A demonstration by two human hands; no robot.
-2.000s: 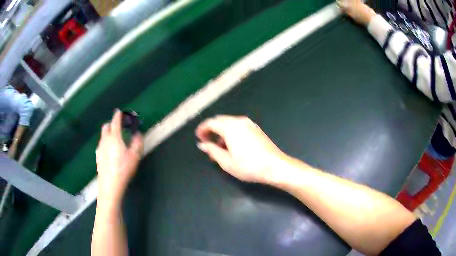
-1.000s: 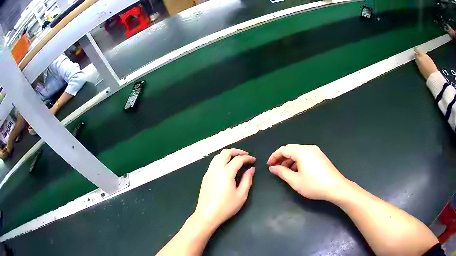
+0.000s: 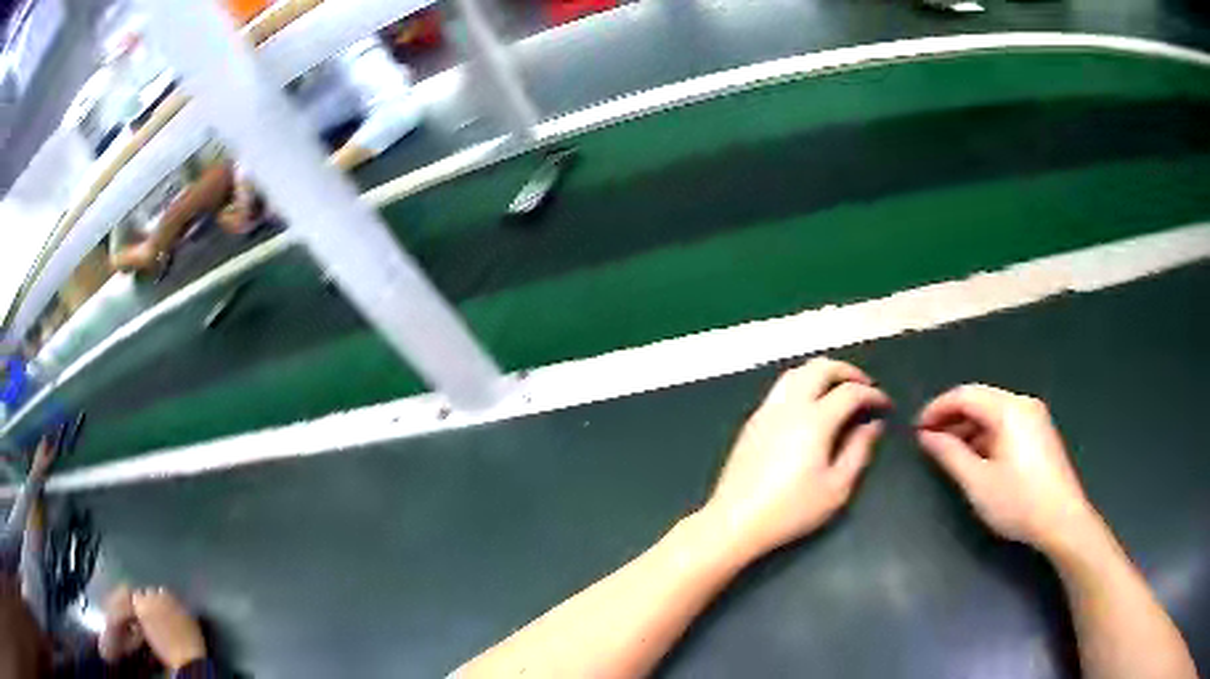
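Note:
My left hand [image 3: 803, 458] is bare, over the dark green bench [image 3: 531, 517], fingers curled with the thumb near the fingertips; I see nothing clear in it. My right hand [image 3: 1002, 464] is just to its right, thumb and forefinger pinched together. A tiny dark speck shows at its fingertips, too small and blurred to name. The two hands are close but apart. A dark phone unit [image 3: 540, 185] with a pale patterned face lies on the green conveyor belt [image 3: 796, 252], away from my hands.
Whitish edging [image 3: 717, 352] separates bench and belt. A pale metal post [image 3: 385, 279] rises from it at left. Another dark unit [image 3: 226, 305] lies farther left on the belt. Another person's hands [image 3: 153, 623] are at the lower left, near dark items. More people's arms show beyond the belt.
The view has swung left, so the belt, post and units sit farther right. The striped sleeve at right has left the picture; hands at lower left have appeared. My hands remain close together.

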